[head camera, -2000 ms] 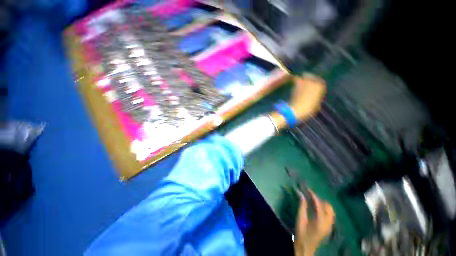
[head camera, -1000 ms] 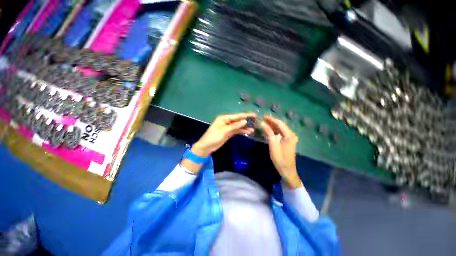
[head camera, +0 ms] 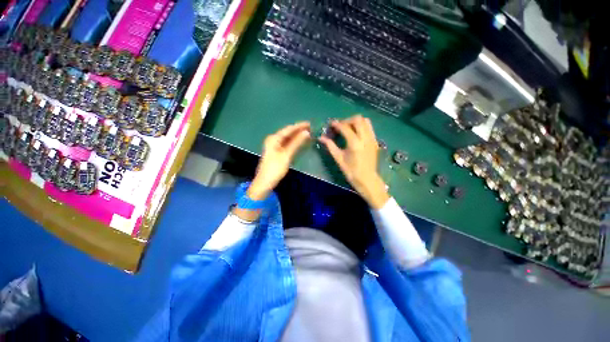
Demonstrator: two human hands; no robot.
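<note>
My left hand (head camera: 281,157), with a blue wristband, is above the near edge of the green bench. Its thumb and fingers are close together; whether anything is between them cannot be told. My right hand (head camera: 358,153) is just right of it and pinches a small dark component (head camera: 330,129) at its fingertips. The hands do not touch. Several more small dark components, such as this one (head camera: 420,167), lie singly in a slanting row on the mat to the right of my right hand.
The printed carton (head camera: 127,257) at left bears rows of circuit board assemblies (head camera: 87,177). A clear blister tray (head camera: 341,53) of dark parts is at the back. A white box (head camera: 478,87) stands behind right. Silver-gold modules (head camera: 555,194) are massed at bench right.
My hands have moved forward over the mat and apart from each other. The dark part is now at my right fingertips. Fewer components of the row show beside my right hand.
</note>
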